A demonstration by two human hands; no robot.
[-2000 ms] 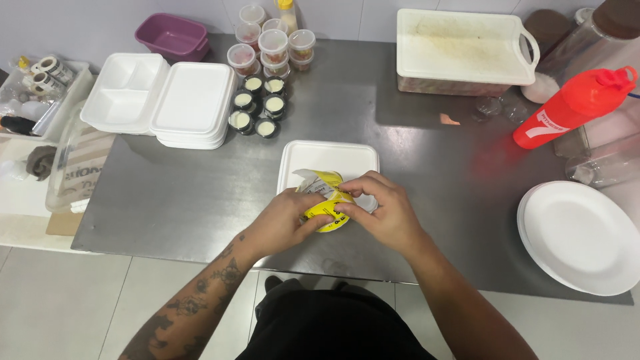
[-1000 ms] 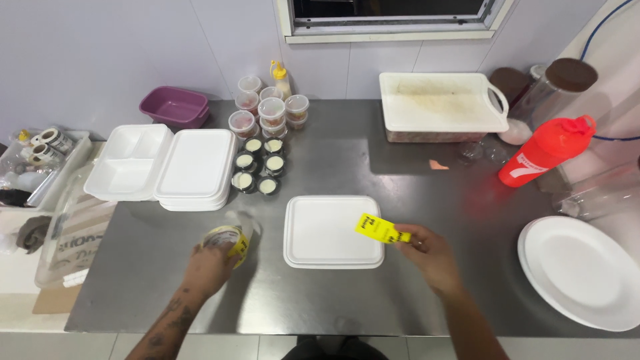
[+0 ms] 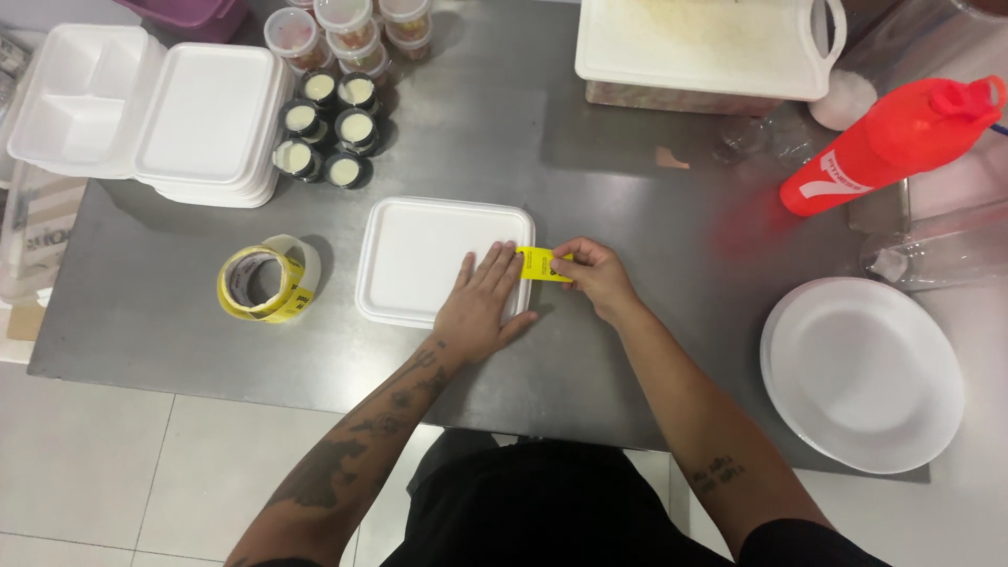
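A closed white foam food container (image 3: pixel 433 256) lies on the steel table in front of me. My left hand (image 3: pixel 482 303) lies flat with fingers spread on the right part of its lid. My right hand (image 3: pixel 598 277) pinches a short strip of yellow printed tape (image 3: pixel 545 264) between thumb and fingers. The strip's left end meets the container's right edge, by my left fingertips. A roll of yellow printed tape (image 3: pixel 233 303) sits on the table to the left, touched by neither hand.
Stacked foam containers (image 3: pixel 206 114), black sauce cups (image 3: pixel 357 130) and lidded clear cups (image 3: pixel 344 16) stand back left. A white cutting board (image 3: pixel 697 39) on a box, a red bottle (image 3: pixel 886 146) and foam plates (image 3: pixel 862 374) are on the right.
My left hand has let go of the tape roll and come onto the container lid. My right hand has brought the yellow strip to the container's right edge. The view has tilted down.
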